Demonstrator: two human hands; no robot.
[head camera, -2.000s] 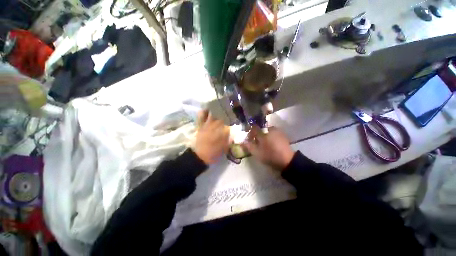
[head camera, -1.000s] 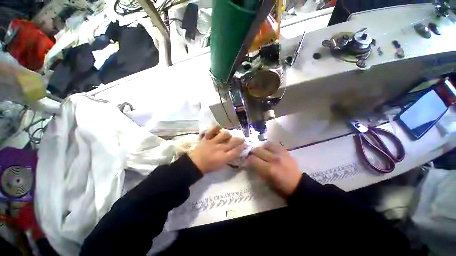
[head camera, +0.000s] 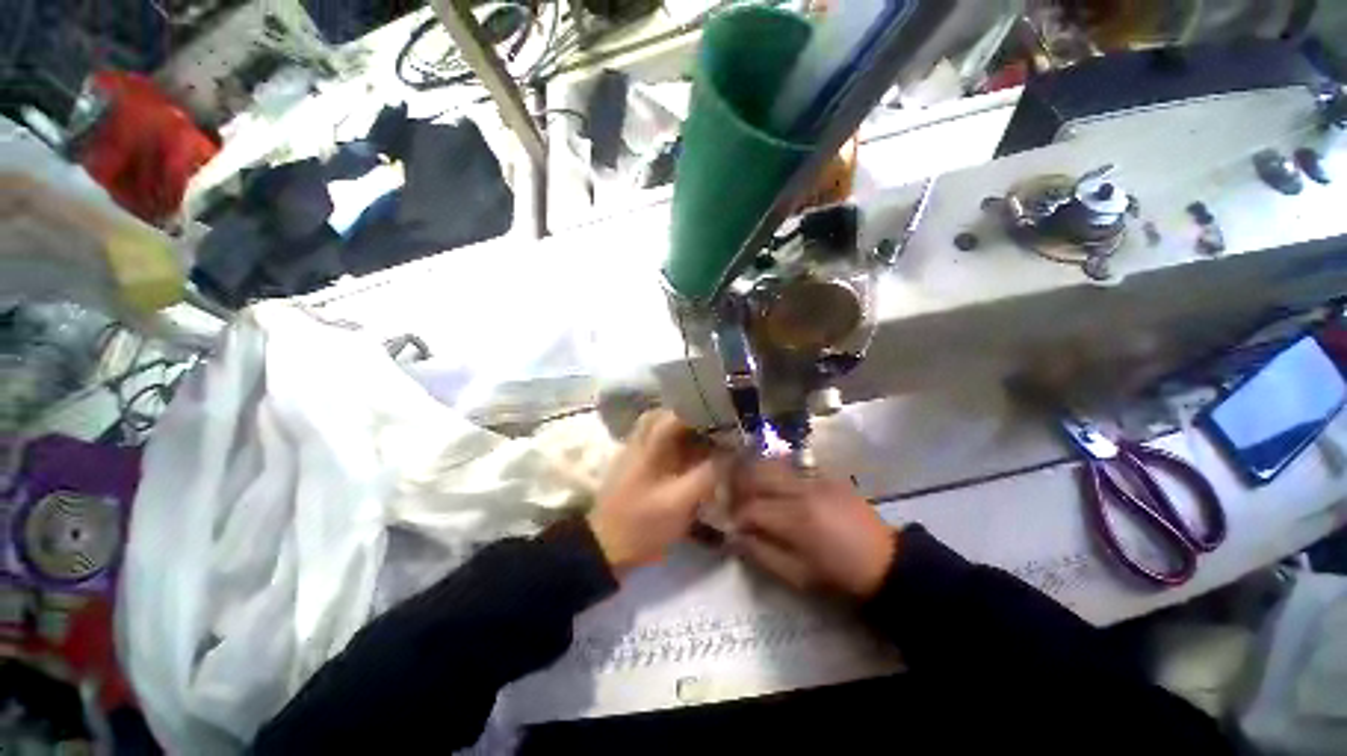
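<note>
A large white garment (head camera: 281, 517) lies heaped left of the sewing machine (head camera: 946, 281), and its narrow end runs to my hands. My left hand (head camera: 650, 490) grips the garment's end just left of and in front of the needle. My right hand (head camera: 805, 529) is close beside it, with fingertips meeting the left ones at the cloth. The presser foot and needle (head camera: 774, 437) are lit right behind my fingers. The part of the cloth between my fingers is small and mostly hidden.
Dark red-handled scissors (head camera: 1149, 507) and a phone (head camera: 1273, 406) lie at the right. A green tube holder (head camera: 734, 163) stands above the needle. Dark cloth (head camera: 443, 189) lies on the table behind. A purple device (head camera: 71, 517) and red bag (head camera: 145, 141) are at the left.
The view has shifted, so the machine and table appear lower. The fingers of both hands have drawn closer together and now pinch the cloth just in front of the presser foot.
</note>
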